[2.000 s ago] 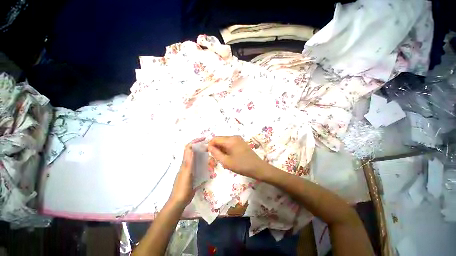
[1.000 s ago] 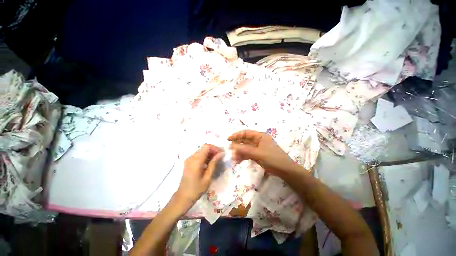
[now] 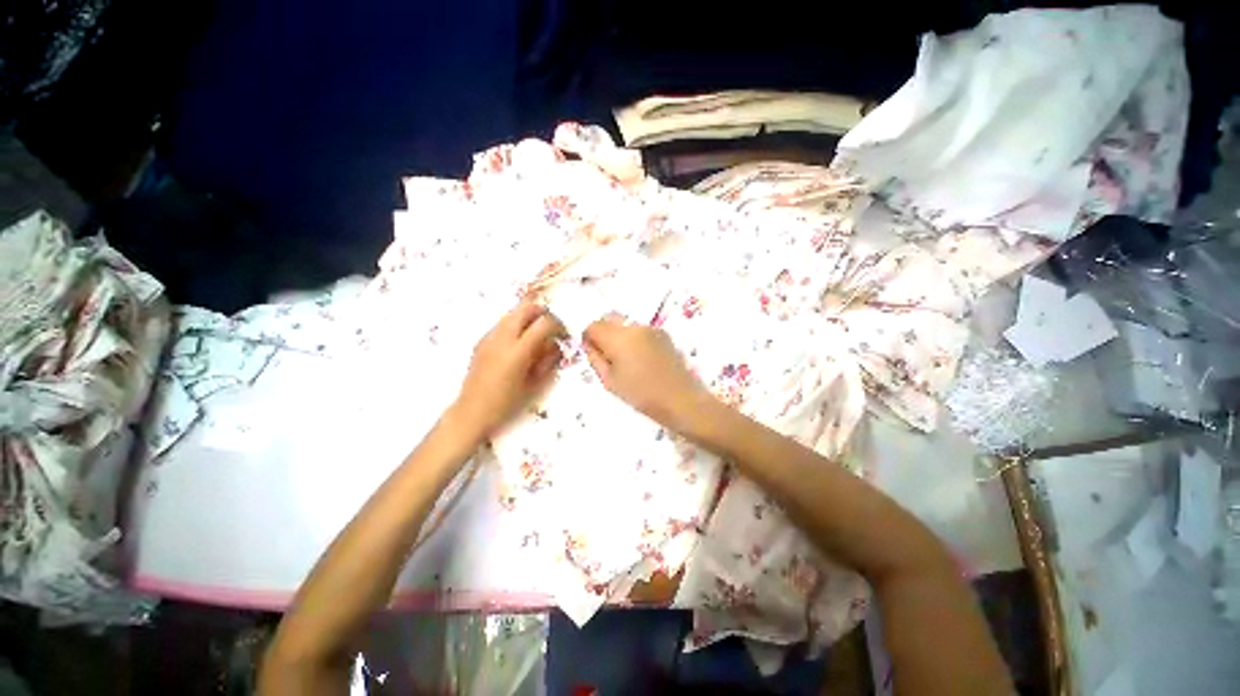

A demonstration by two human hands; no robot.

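Note:
The floral garment (image 3: 598, 462) lies heaped and layered in front of me, its upper part blown out by light. My left hand (image 3: 514, 356) is over its middle, fingertips pinched close on the cloth. My right hand (image 3: 636, 364) is just to the right, fingers bent and pinched, a small gap from the left. Glare hides what is between the right fingertips. A plain pale patch, perhaps a hang tag, shows just above the hands. No loop strand can be made out.
A garment bundle (image 3: 68, 408) is at far left. Loop pins (image 3: 1002, 397) lie in a frosty pile at right, near white tags (image 3: 1058, 324) and clear packets (image 3: 1183, 292). A pale floral garment (image 3: 1013, 123) drapes at upper right. Folded cloths (image 3: 741, 114) are behind. The table has a pink edge (image 3: 340, 598).
Both hands have moved up and away from me, onto the garment's middle. The pale tag seen earlier in the left hand no longer shows clearly there.

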